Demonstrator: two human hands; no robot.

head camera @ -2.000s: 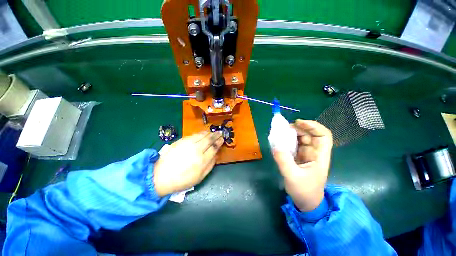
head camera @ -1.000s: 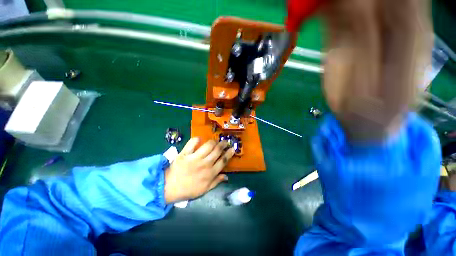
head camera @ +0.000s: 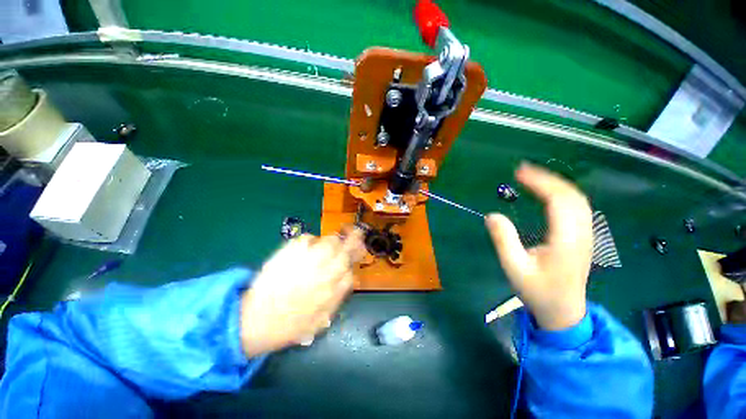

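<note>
The orange toggle press (head camera: 360, 114) stands in the middle of the bench, its red handle (head camera: 430, 20) raised at the top. The black plunger (head camera: 402, 182) is above the notched dark nest (head camera: 383, 241) on the orange base. My left hand (head camera: 298, 290) is at the left side of the nest, blurred, fingers drawn together; whether they hold a part cannot be told. My right hand (head camera: 552, 254) is open and empty right of the press, thumb and fingers apart. The white squeeze bottle (head camera: 397, 330) with blue cap lies in front of the base.
A thin rod (head camera: 307, 174) sticks out both sides of the press. Round components (head camera: 292, 227) lie left and right. A white stick (head camera: 503, 310) and black cylinder (head camera: 680, 329) are right, a white box (head camera: 92, 192) left. Another person's sleeve (head camera: 726, 368) shows at the right edge.
The bottle has gone from my right hand to the mat. My right hand has left the red handle area and come down, open. My left hand has drawn back slightly, uncovering the nest.
</note>
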